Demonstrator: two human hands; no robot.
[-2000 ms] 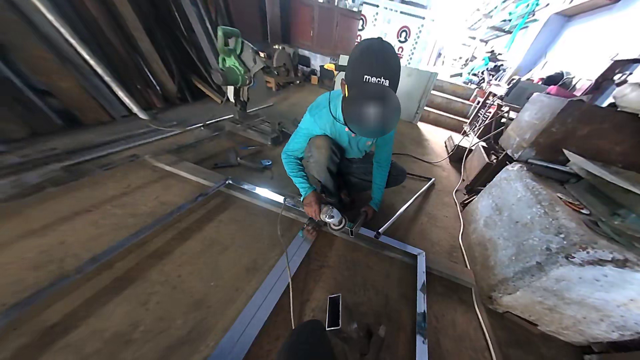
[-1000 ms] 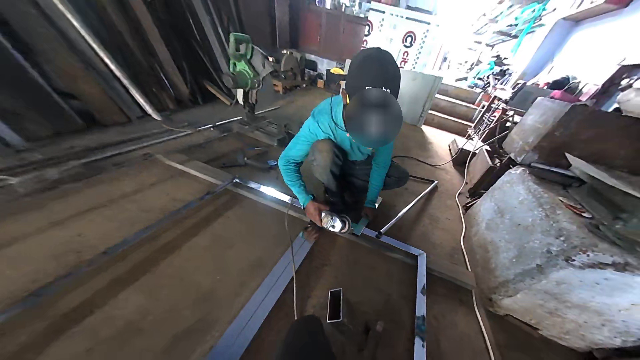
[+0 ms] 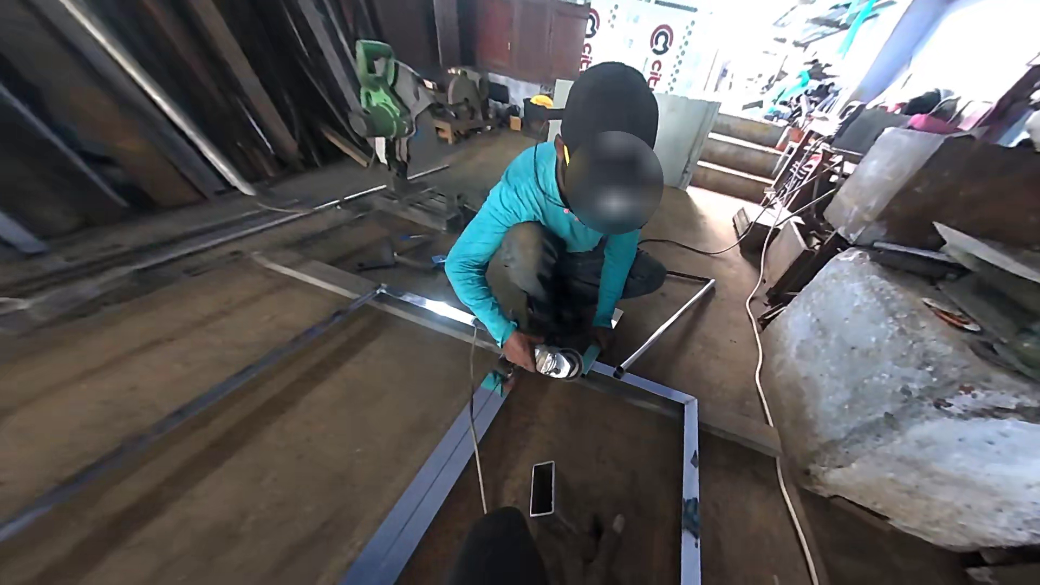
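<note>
Neither of my hands can be made out. A dark rounded shape, perhaps my knee (image 3: 500,548), rises at the bottom edge. Right of it are dim, blurred forms that I cannot identify. A phone-like slab with a pale rim (image 3: 542,488) lies on the floor inside a metal frame (image 3: 690,487). Across the frame a co-worker in a teal top (image 3: 520,203) squats, one hand (image 3: 521,349) around an angle grinder (image 3: 559,362). The co-worker's other hand (image 3: 602,336) is by a small teal metal piece (image 3: 591,357) near the grinder's disc.
A thin cord (image 3: 473,406) hangs from near the grinder over the frame. A loose metal bar (image 3: 666,327) stands beyond its right corner. A green cut-off saw (image 3: 386,97) is behind at left. A pale cable (image 3: 760,366) runs past a large whitish slab (image 3: 902,390) at right.
The co-worker's grinder has tilted and moved slightly since the first frame, and the teal piece beside it shows more plainly. The frame and the phone-like slab stay in place.
</note>
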